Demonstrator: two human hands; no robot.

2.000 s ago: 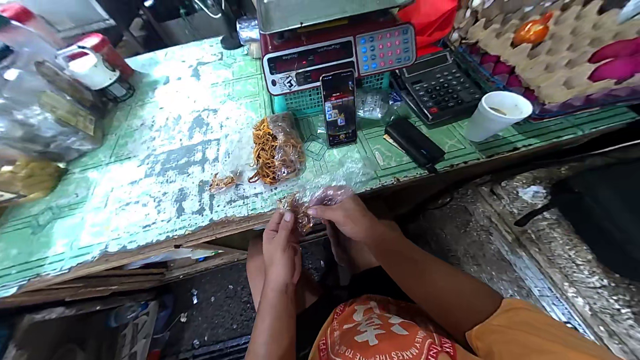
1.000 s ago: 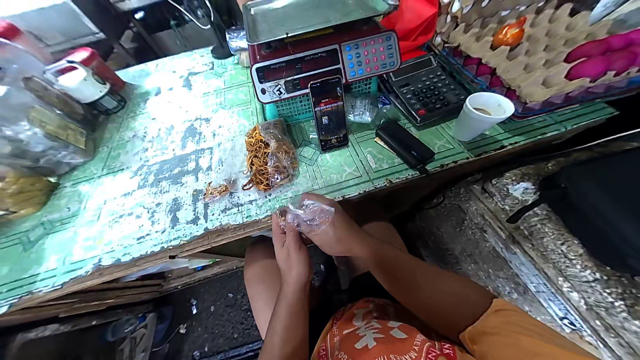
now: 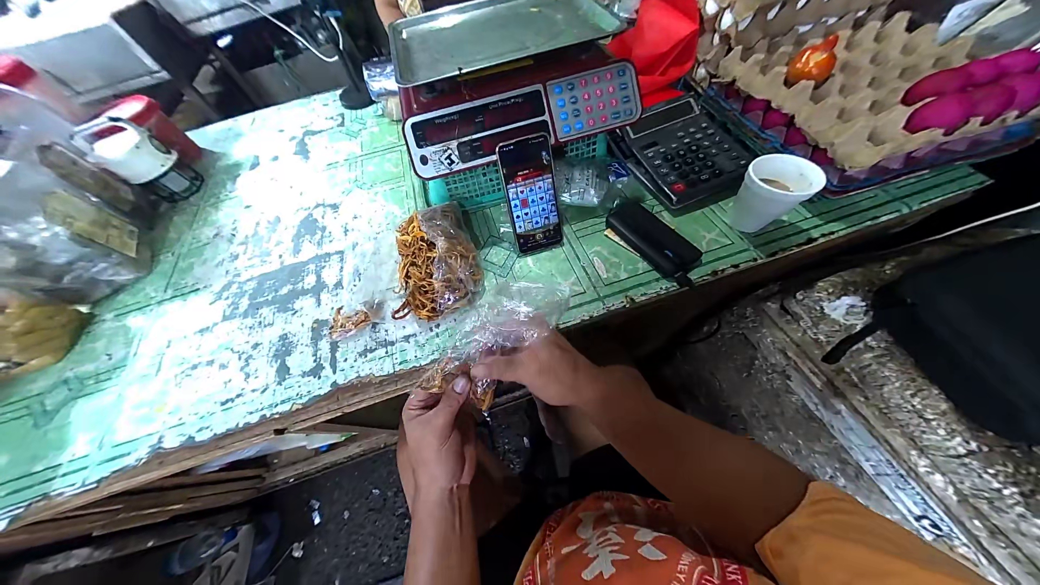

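Note:
My left hand (image 3: 439,439) pinches a small clear plastic bag (image 3: 487,382) with brown dried strands in it, just off the front edge of the table. At the bag's other side my right hand (image 3: 552,366) grips the crumpled plastic, its fingertips close to my left thumb. Clear film spreads above the right fingers onto the table edge. Beyond the hands lies a larger plastic pack of brown dried strands (image 3: 439,264). A small packet of similar strands (image 3: 351,322) lies to its left.
A phone (image 3: 530,195) leans upright against a red weighing scale (image 3: 479,122). To the right are a black case (image 3: 654,240), a calculator (image 3: 691,154), a white cup (image 3: 776,191) and egg trays (image 3: 861,89). Plastic bags (image 3: 73,219) and a white-lidded container (image 3: 138,158) stand left.
The clear film was bunched at my right hand a second ago; it now spreads over the table edge. Both hands stay together near that edge.

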